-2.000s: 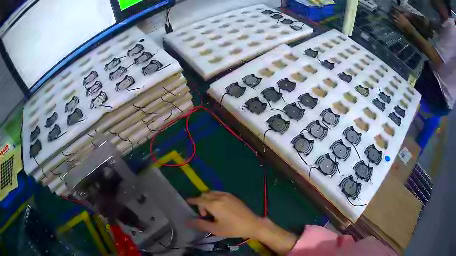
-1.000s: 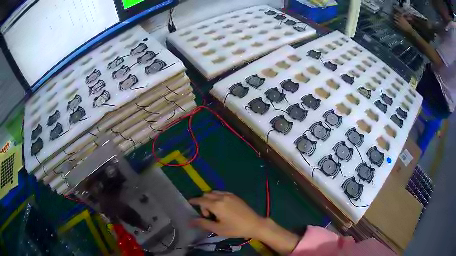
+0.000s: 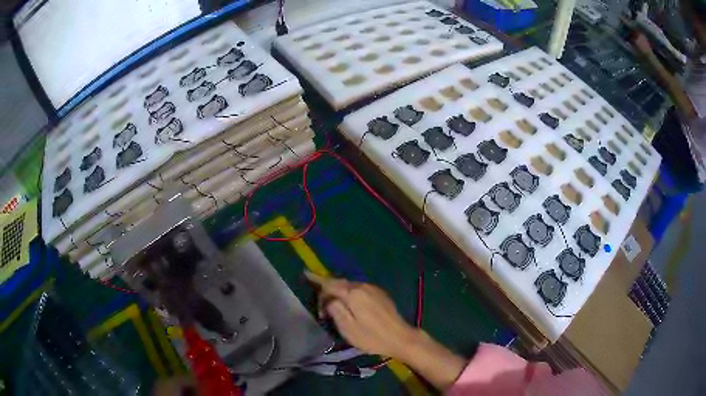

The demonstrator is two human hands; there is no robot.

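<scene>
The test fixture (image 3: 224,298), a silver metal block on a grey plate, stands in front of me at the lower left. Its red clamp handle (image 3: 207,363) points toward the bottom edge. My right hand (image 3: 360,309) is just right of the plate, index finger extended and the other fingers curled, with nothing visible in it. A small blurred part of my left hand (image 3: 174,385) shows left of the red handle, cut off by the bottom edge; its grip is hidden. Whether a part sits in the fixture is too blurred to tell.
Stacked foam trays (image 3: 182,174) with dark round parts stand behind the fixture. Another loaded foam tray (image 3: 464,108) is at right on a cardboard box (image 3: 611,309). A red cable (image 3: 313,209) loops between them. Test leads (image 3: 348,367) lie beside the plate. Another person's arm (image 3: 658,66) shows far right.
My right hand has lifted off the plate's right side and moved slightly up and right. A bit of my left hand has appeared beside the red handle. The whole view has shifted slightly.
</scene>
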